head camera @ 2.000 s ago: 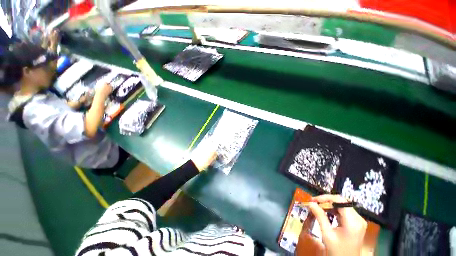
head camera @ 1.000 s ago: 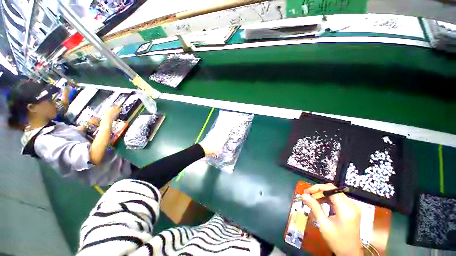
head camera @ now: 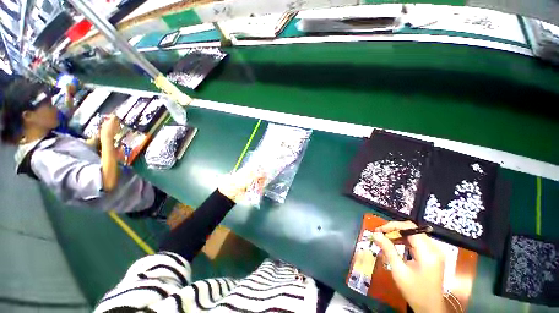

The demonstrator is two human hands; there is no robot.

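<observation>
My left hand (head camera: 240, 185) is at the lower left part of a shiny clear bag of strips (head camera: 283, 153); whitish strips show at its fingers, but its grip is blurred. My right hand (head camera: 414, 263) holds a thin dark and tan pen-like tool (head camera: 401, 232) above the orange-red board (head camera: 392, 292). Small silver and white blocks (head camera: 361, 269) sit on the board, partly hidden by the hand. Beyond it are two black trays side by side: the left one holds fine pale parts (head camera: 390, 186), the right one chunky white parts (head camera: 456, 211).
Another black tray with grey bits (head camera: 532, 269) is at the right edge. A wrapped bundle (head camera: 165, 147) lies to the left, near a seated person (head camera: 73, 165). A tray of strips (head camera: 196, 67) is across the white rail (head camera: 331, 128). Cardboard boxes (head camera: 227, 244) are below the bench edge.
My left hand has shifted left and toward me, and whitish strips now show at its fingers. My right hand stays over the board with the tool. The camera view has turned.
</observation>
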